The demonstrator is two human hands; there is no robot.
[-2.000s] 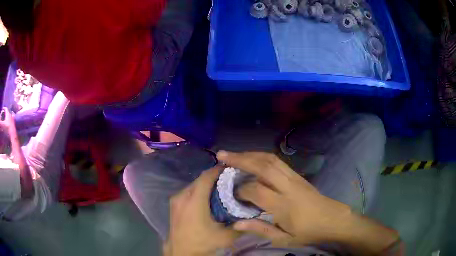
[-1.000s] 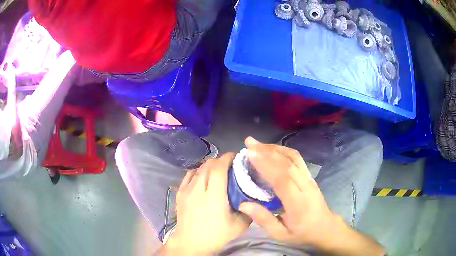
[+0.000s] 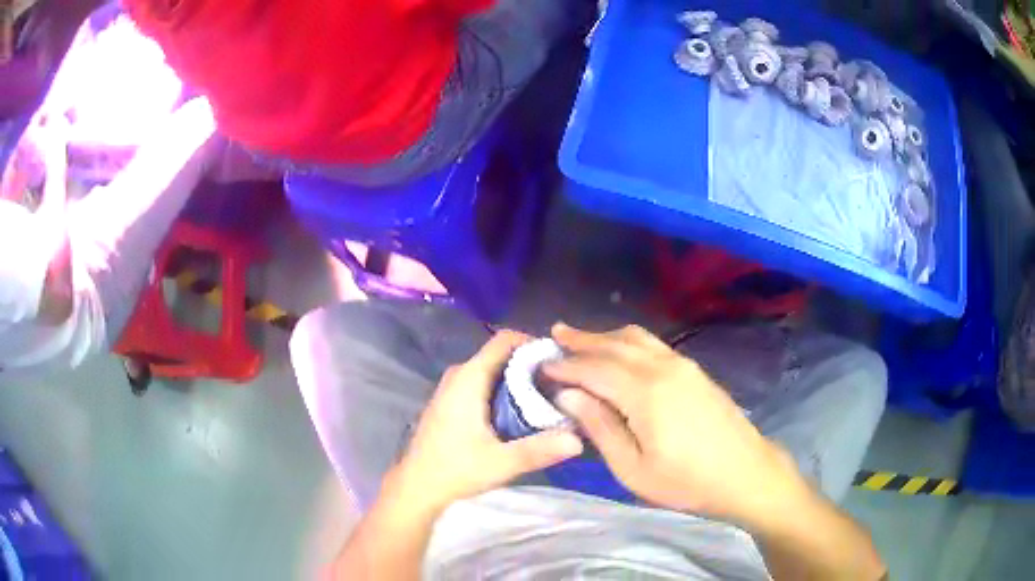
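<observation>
A blue hollow part (image 3: 510, 418) with a pale ruffled ring (image 3: 528, 380) at its open end is held over my lap. My left hand (image 3: 460, 437) wraps around the blue part from the left, its thumb along the near side. My right hand (image 3: 670, 420) is on the ring from the right, its fingers at the rim and partly over the opening. The fingers hide the inside of the opening and the right side of the ring.
A blue tote (image 3: 647, 193) at the upper right holds a pile of grey ring parts (image 3: 817, 85) and a whitish liner sheet (image 3: 794, 182). A person in red (image 3: 329, 68) sits on a blue stool (image 3: 386, 216) at the upper left. A red stool (image 3: 204, 329) stands at the left.
The view has shifted, so the tote and stools sit lower and further right. The right fingers have moved around the ring's rim; both hands still hold the part.
</observation>
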